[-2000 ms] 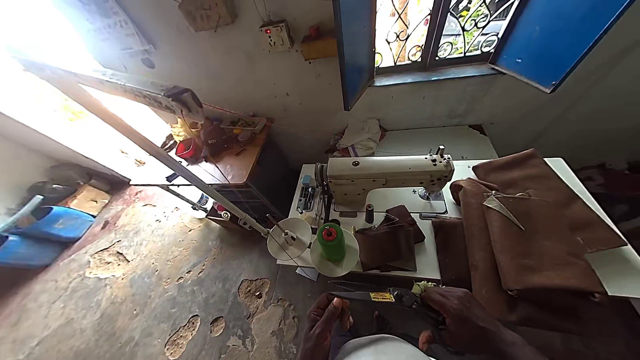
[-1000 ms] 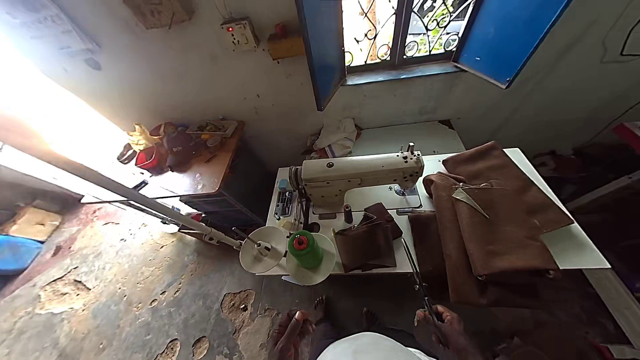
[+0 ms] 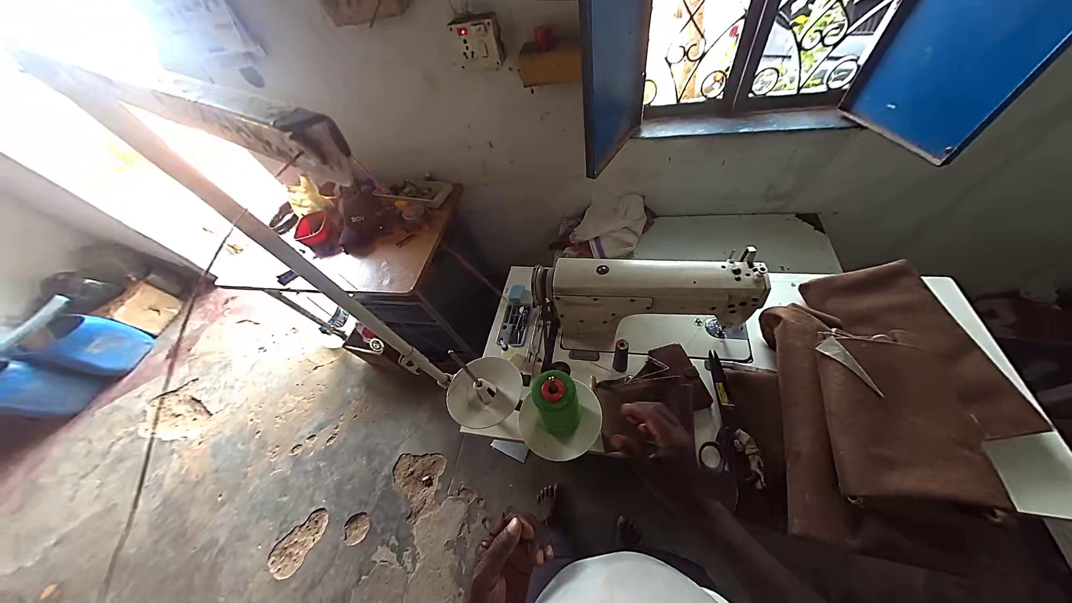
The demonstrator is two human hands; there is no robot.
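My right hand is over the near edge of the dark brown fabric pieces; whether it grips them is unclear. Low in the view, my left hand is raised with curled fingers, and I cannot make out anything in it. Fabric shears lie on the table just right of my right hand, a pale cloth scrap by their handles. A white sewing machine stands behind, with a dark thread spool before it. The green thread cone stands on a white disc left of my right hand.
Folded brown fabric covers the table's right side, with a pale triangular piece on top. An empty white spool disc and slanting metal pole are at left. Behind them stands a wooden side table with a red container.
The shears, in my right hand a second ago, now lie on the table. My right hand has moved left to the dark brown pieces.
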